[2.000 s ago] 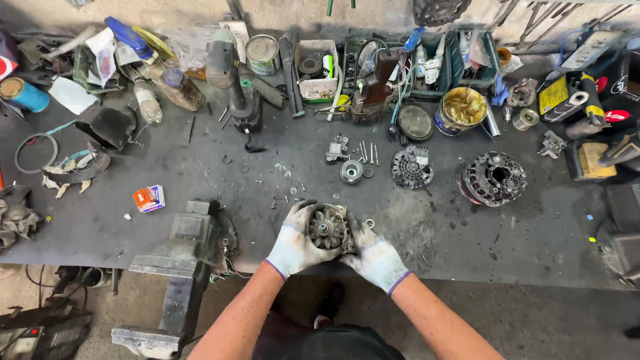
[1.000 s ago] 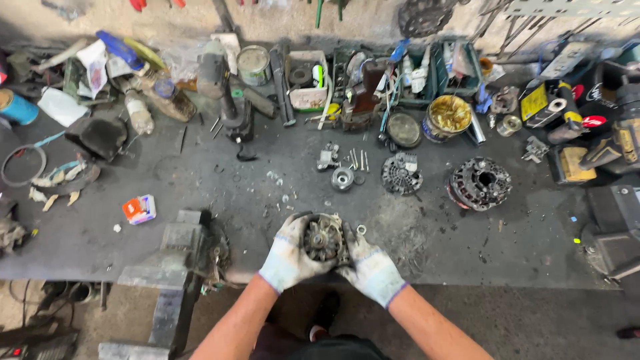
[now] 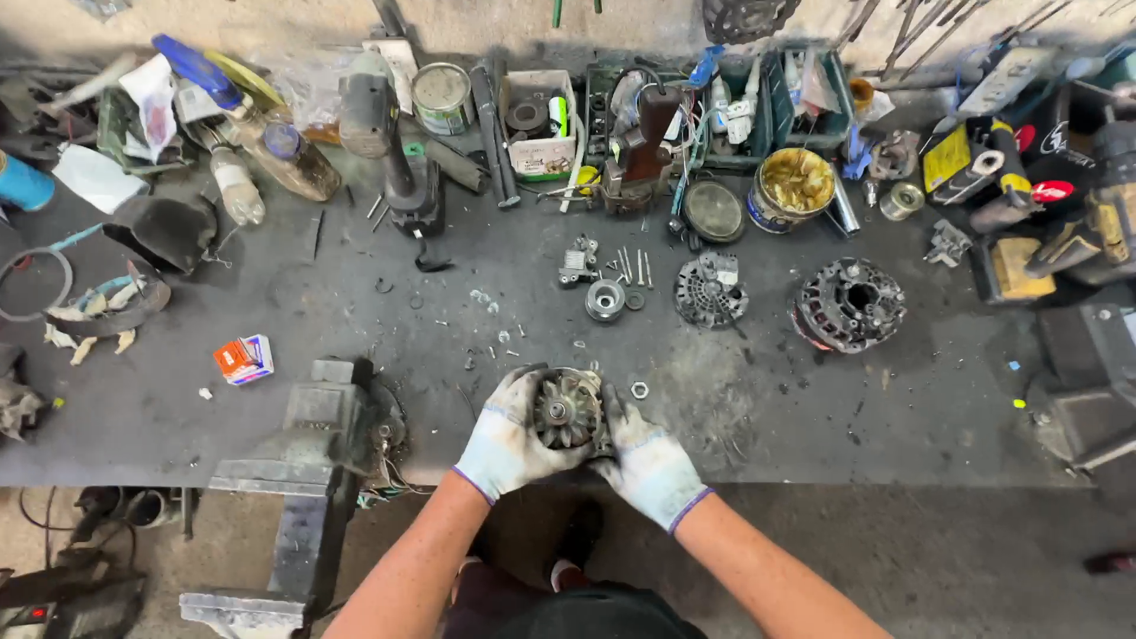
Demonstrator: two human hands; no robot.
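Both my hands wear pale, dirty work gloves and hold an alternator rotor with a finned fan [image 3: 568, 410] at the front edge of the workbench. My left hand [image 3: 519, 435] wraps its left side, and my right hand [image 3: 643, 457] grips its right side. A hex nut [image 3: 640, 390] lies just beyond my right fingers. Farther back are a pulley [image 3: 605, 301], a small regulator part [image 3: 579, 263], several bolts [image 3: 635, 268], a slotted alternator end housing [image 3: 712, 289] and, to the right, a larger alternator housing with stator [image 3: 850, 305].
A bench vise [image 3: 328, 417] stands left of my hands, near a small orange-and-white box [image 3: 244, 359]. Along the back are a cordless impact wrench [image 3: 390, 142], a hammer [image 3: 499, 133], parts bins [image 3: 812, 98] and an open tub of grease [image 3: 792, 191]. Power tools crowd the right side.
Both hands stay on the rotor at the bench's front edge, with slight shifts of grip. The loose parts on the bench lie as before.
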